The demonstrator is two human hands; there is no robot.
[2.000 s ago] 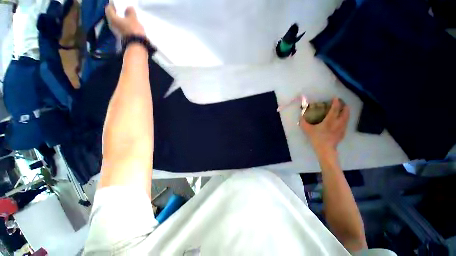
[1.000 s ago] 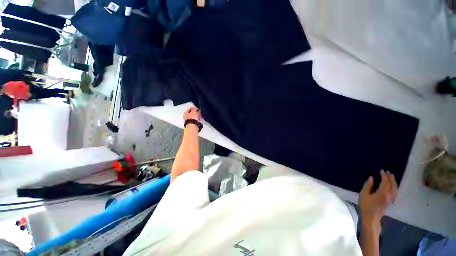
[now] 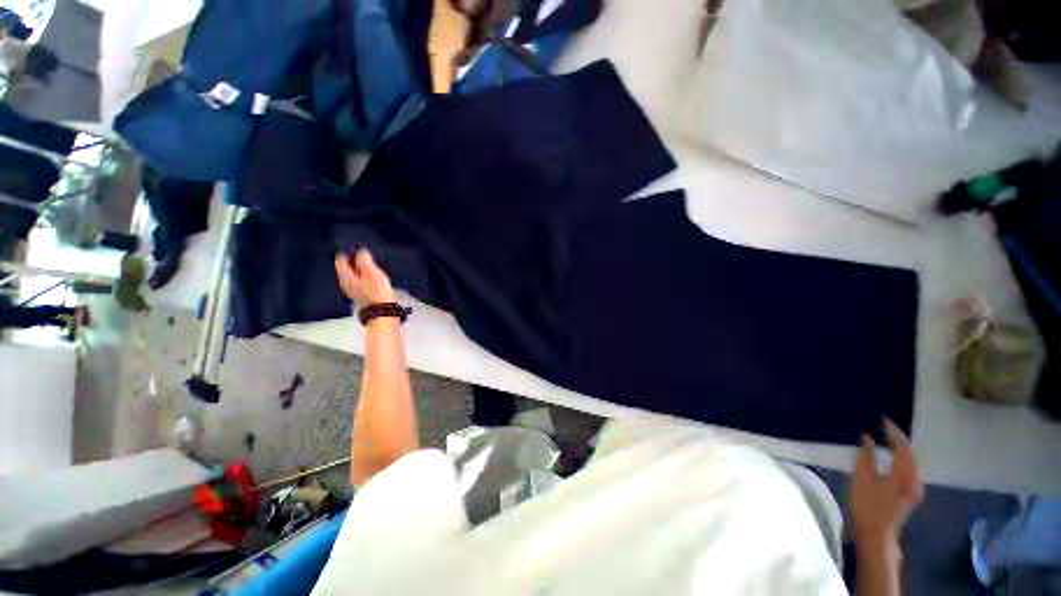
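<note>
A dark navy cut panel [image 3: 745, 332] lies flat on the white table, its straight hem at the right. More dark navy cloth [image 3: 500, 151] lies at the left, with folds running through it. My left hand [image 3: 365, 279], with a beaded bracelet at the wrist, is on the folded dark cloth near the table's front edge; its fingertips are partly hidden, so its grip is unclear. My right hand [image 3: 887, 475] is at the panel's lower right corner, fingers apart, fingertips at the cloth edge. A khaki pattern weight [image 3: 997, 359] with pale loops sits right of the hem.
A plain white sheet [image 3: 820, 99] lies beyond the panel. A black marker with a green band [image 3: 987, 186] is at the right beside dark cloth. Blue garment pieces [image 3: 279, 52] are heaped at the far left. A blue roll [image 3: 305, 561] is below the table's front edge.
Since a second ago, my left hand has moved left and onto the dark cloth. My right hand stays near the panel's lower right corner. The white sheet now sits farther from the panel.
</note>
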